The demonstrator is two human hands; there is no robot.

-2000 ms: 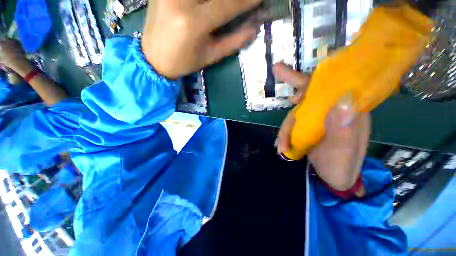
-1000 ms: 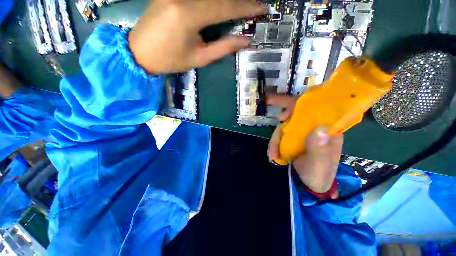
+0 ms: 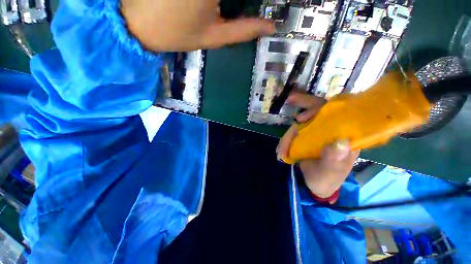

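Note:
My right hand (image 3: 323,167) is closed around the thick yellow-orange electric screwdriver (image 3: 361,124); its fingertips lie at a loose dark strip (image 3: 292,82) slanting over a silver phone mid-frame (image 3: 263,105). A second mid-frame (image 3: 335,64) lies close on its right, with a dark strip along it. Mainboards (image 3: 304,20) sit at the frames' far ends. My left hand (image 3: 178,26) is at the top, its thumb stretched over the first frame's left edge; its fingers are cut off by the picture's edge. The screwdriver's bit cannot be made out.
Another mid-frame (image 3: 191,82) lies under my left forearm on the green bench mat (image 3: 227,87). The round screw dish (image 3: 439,116) is at right, partly behind the screwdriver and its black cord. Silver parts (image 3: 31,10) lie at far left. A blue-clothed person (image 3: 439,206) shows lower right.
The view has shifted. The dark strip, upright a second ago, now slants to the upper right. The screwdriver is tilted flatter and now overlaps the dish. My left hand's fingers have left the picture.

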